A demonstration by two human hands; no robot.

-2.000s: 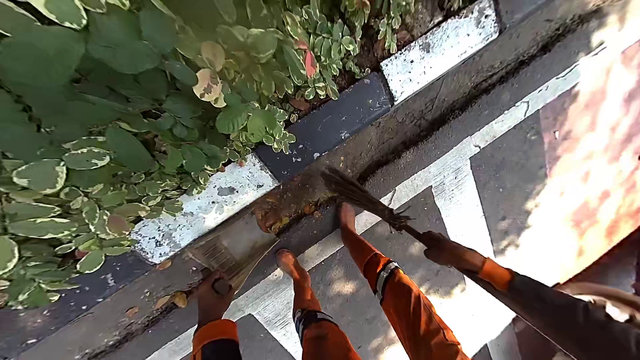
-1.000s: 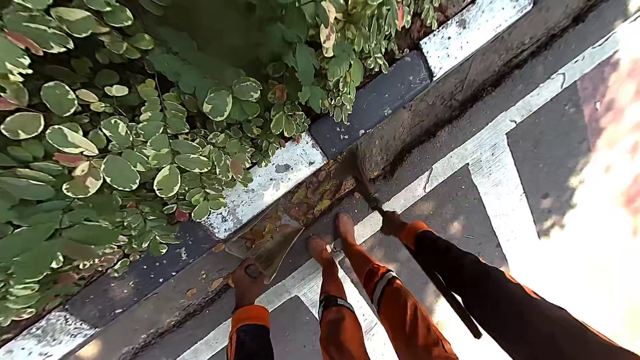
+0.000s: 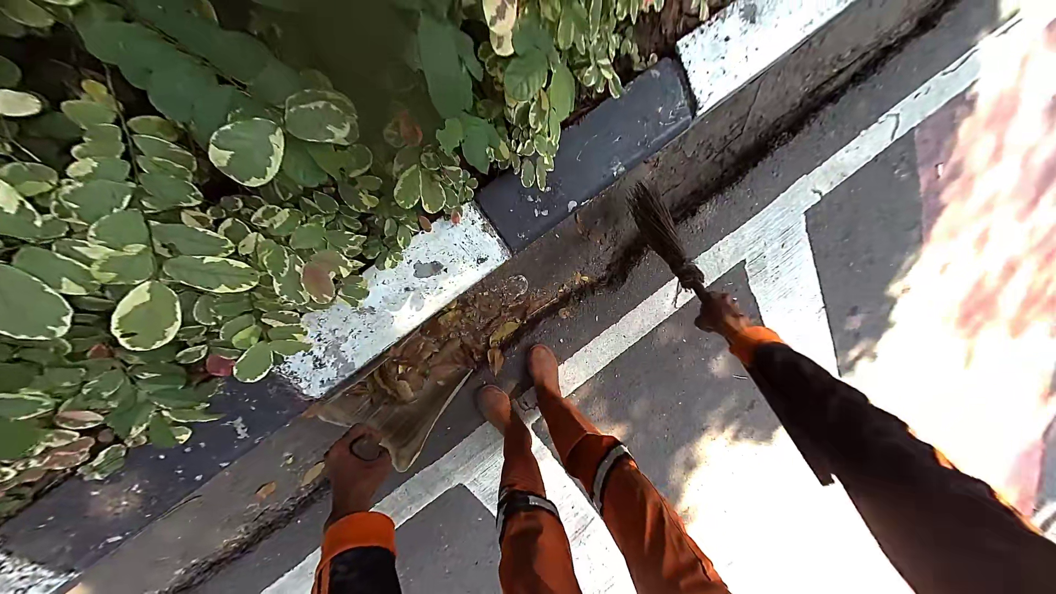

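Observation:
My left hand [image 3: 358, 467] grips the edge of a flat, brownish dustpan-like scoop [image 3: 417, 421] that lies in the gutter against the curb; its exact material is unclear. Dry leaves [image 3: 437, 346] are heaped on its mouth and in the gutter just beyond. At the right, my right hand [image 3: 723, 316] is closed around the handle of a stick broom [image 3: 658, 227]. The broom's dark bristles point up and left over the gutter, apart from the leaf heap. Part of the handle is hidden behind my sleeve.
A curb painted black [image 3: 590, 157] and white [image 3: 404, 297] runs diagonally, with variegated shrubs [image 3: 210, 272] hanging over it. My feet [image 3: 543, 367] stand beside the gutter, near the leaves. White painted lines [image 3: 784, 247] cross the asphalt.
The broom has moved away from the leaves, up and right along the gutter. More leaves lie gathered at the scoop than two seconds ago. Both hands have kept their holds.

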